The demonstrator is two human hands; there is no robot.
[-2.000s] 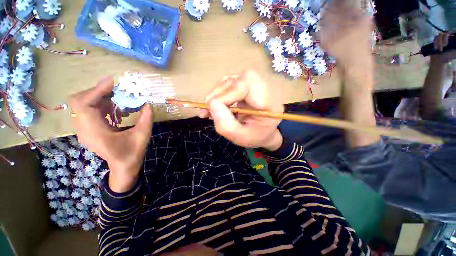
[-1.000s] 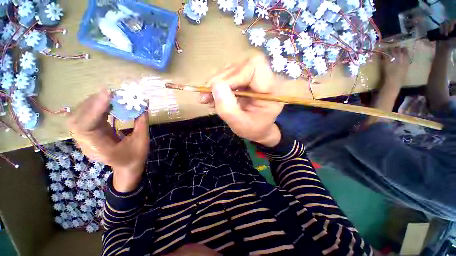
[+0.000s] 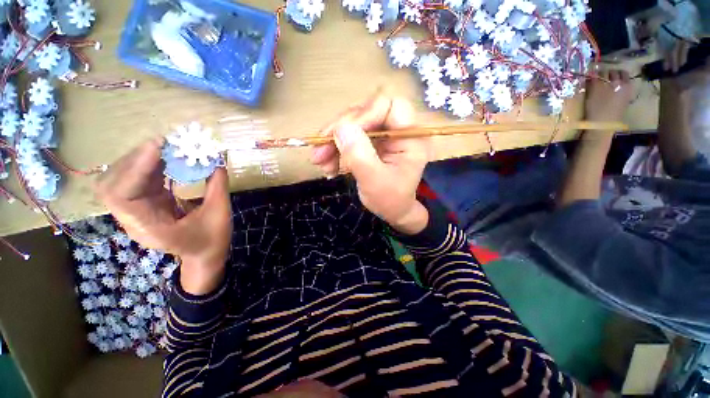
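Note:
My left hand (image 3: 167, 210) holds a small silver-grey motor (image 3: 187, 169) between thumb and fingers, with its white gear (image 3: 195, 144) facing up. My right hand (image 3: 381, 159) grips a long thin wooden brush (image 3: 467, 128) like a pen. The brush tip points left toward the gear, and a small gap seems to lie between them. A whitish spot shows on the brush near the fingers. The blue grease tub (image 3: 268, 58), with white paste and a clear object inside, stands on the bench above the motor.
Loose motors with red wires lie at the left (image 3: 35, 124) and in a large heap at the upper right (image 3: 483, 58). A cardboard carton (image 3: 35, 311) of gear-up motors is below the bench edge (image 3: 327, 183). Another person's arm (image 3: 595, 148) rests at the bench, right.
The brush has swung to nearly level, its far end raised. The motor in my left hand has shifted slightly left. The other person's arm has drawn back from over the motor heap.

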